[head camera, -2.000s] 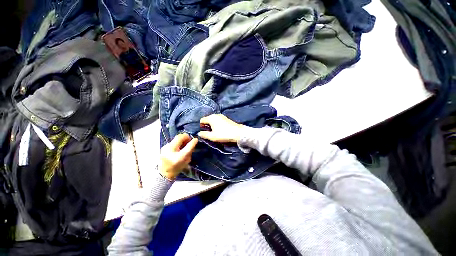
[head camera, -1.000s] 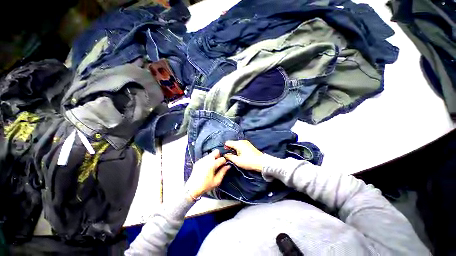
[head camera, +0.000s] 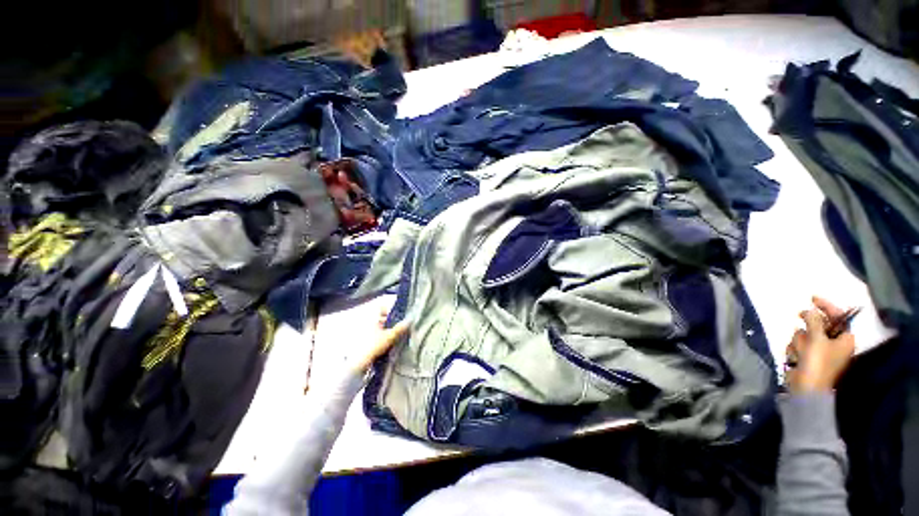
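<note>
The denim garment (head camera: 605, 272) lies spread on the white table in front of me, its pale grey-green inside up, with dark navy rounded patches. My left hand (head camera: 381, 341) is at the garment's left edge; its fingertips are blurred against the cloth, so I cannot tell whether they grip it. My right hand (head camera: 821, 348) is off the garment at the right, near the table edge, with its fingers closed around a small dark pointed tool (head camera: 844, 320), mostly hidden.
Grey-black garments (head camera: 191, 373) with yellow-green tangles and a white strip (head camera: 131, 299) lie at left. A blue denim pile (head camera: 564, 91) lies behind. A reddish-brown phone (head camera: 348, 197) lies on denim. Dark garments (head camera: 857, 161) hang over the right edge of the table (head camera: 806, 242).
My hands have parted from the seam; my right hand has moved far right and my left stays at the left edge. The garment is now spread wider, more pale inside showing. The view has tilted up.
</note>
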